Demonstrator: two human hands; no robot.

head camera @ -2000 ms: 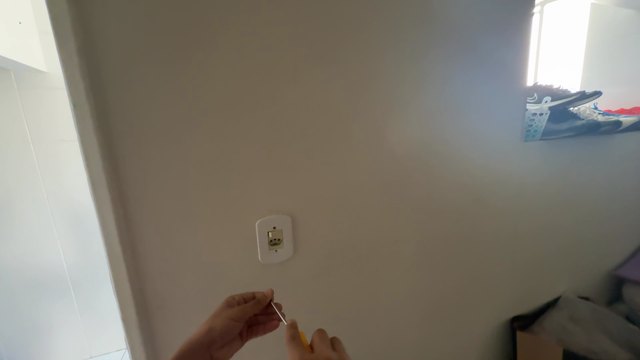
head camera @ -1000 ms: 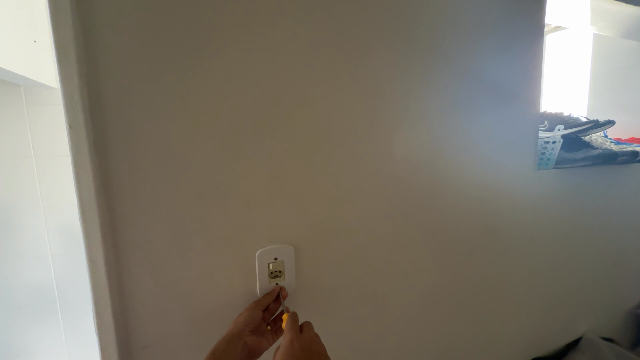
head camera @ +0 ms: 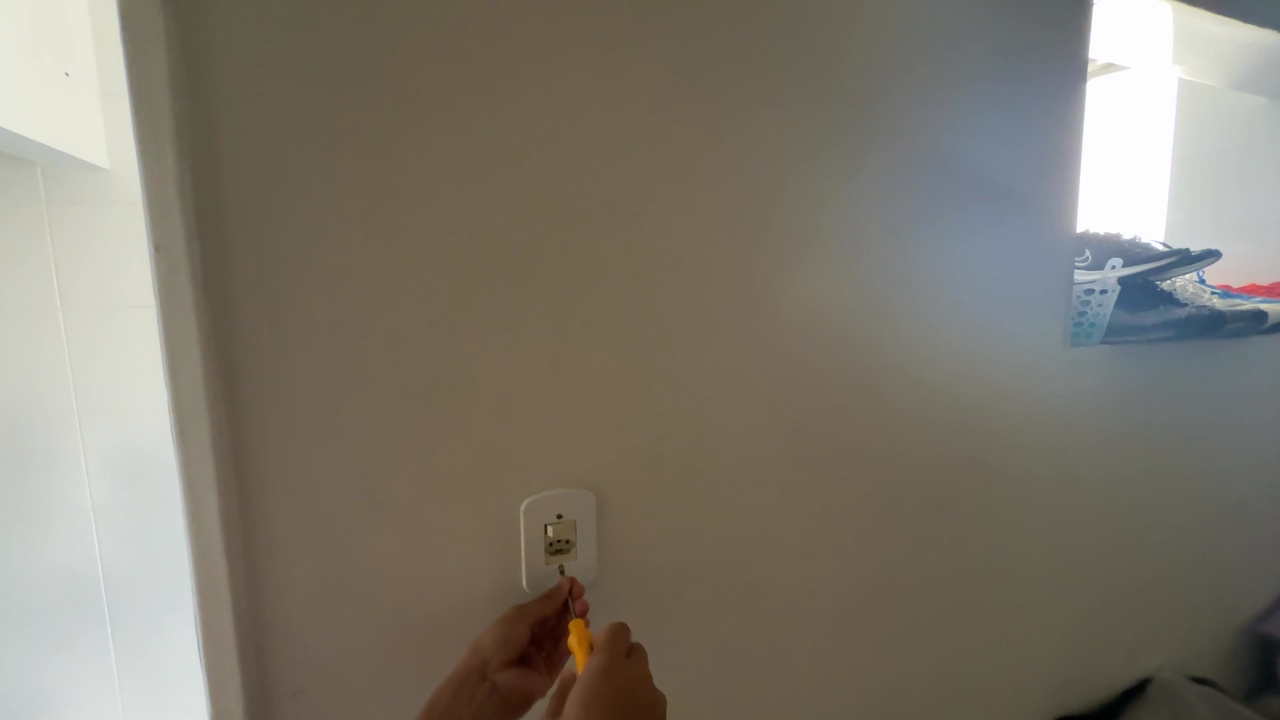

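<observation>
A white wall plate (head camera: 587, 535) with a switch and a socket insert (head camera: 560, 543) is on the wall, low and left of centre. My right hand (head camera: 615, 675) grips a screwdriver by its yellow handle (head camera: 579, 643), its shaft pointing up to the plate's lower screw hole. The fingertips of my left hand (head camera: 525, 640) close around the shaft near its tip, just below that hole, where a small screw (head camera: 562, 570) seems to sit. Another screw or hole (head camera: 559, 517) shows above the switch.
A door frame edge (head camera: 180, 400) runs down the left side, with white tiles beyond it. At the upper right, a wall opening holds shoes (head camera: 1150, 258) and a perforated plastic basket (head camera: 1094, 305). Dark and grey items (head camera: 1170, 697), partly cut off, lie at the lower right.
Two seconds ago both hands and the screwdriver were below the plate, apart from it. They have moved up to its lower edge. Since one second ago they have hardly moved.
</observation>
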